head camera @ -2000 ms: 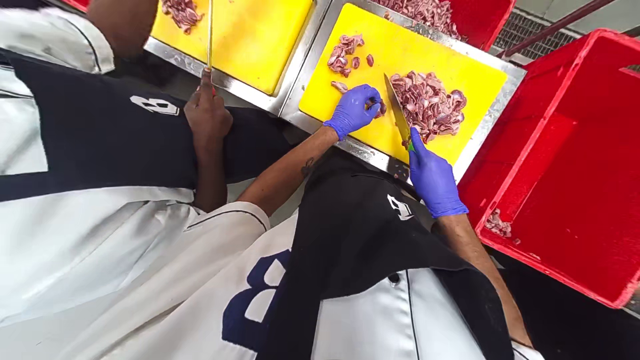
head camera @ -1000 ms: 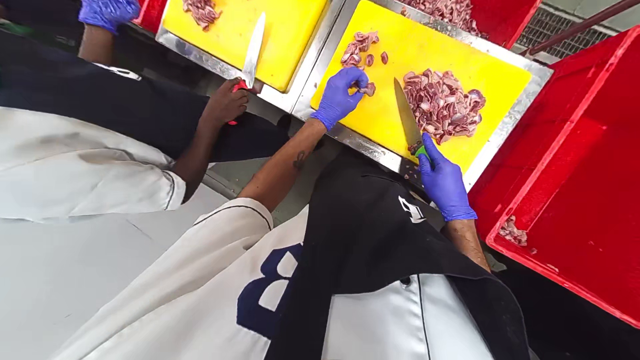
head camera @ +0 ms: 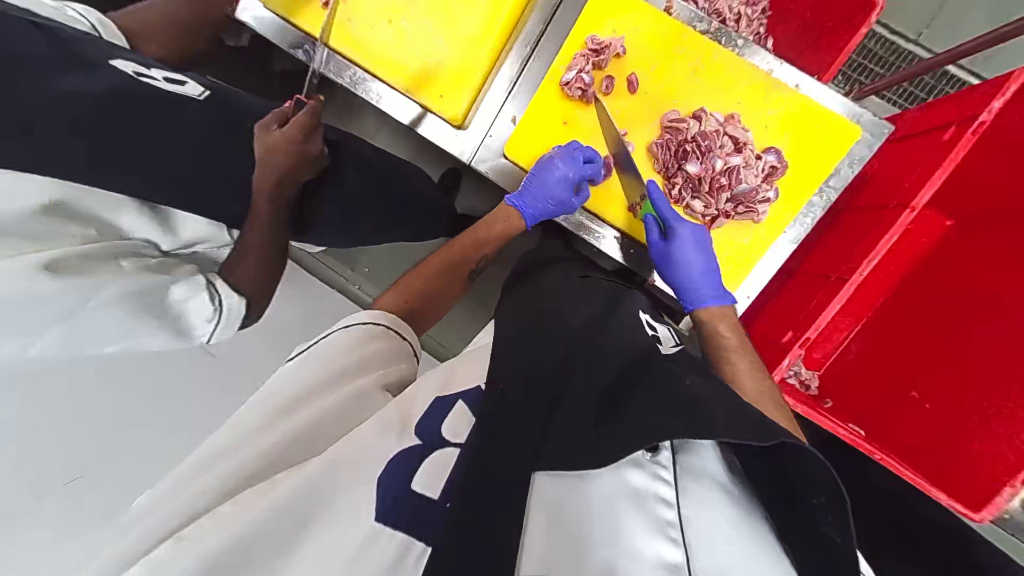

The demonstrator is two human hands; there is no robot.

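Observation:
My right hand (head camera: pixel 684 248), in a blue-purple glove, grips the green handle of a kitchen knife (head camera: pixel 620 156). The blade lies over a yellow cutting board (head camera: pixel 800 128), its tip beside a small group of meat pieces (head camera: pixel 588 68). My left hand (head camera: pixel 560 178), gloved too, has its fingers curled at a small meat piece (head camera: pixel 607 166) near the board's lower left edge. Whether the fingers pinch that piece or only touch it is unclear. A larger heap of cut meat pieces (head camera: pixel 716 166) rests to the right of the blade.
A large red crate (head camera: pixel 920 320) stands at the right, with meat scraps in its corner. Another red container (head camera: pixel 832 32) holds meat at the top. At the left, a co-worker's bare hand (head camera: pixel 290 144) holds a knife (head camera: pixel 320 56) by a second yellow board (head camera: pixel 416 48). Metal trays surround both boards.
My knife's tip has swung from near the large heap toward the small group. The co-worker's gloved hand, visible at the upper left one second ago, is out of view.

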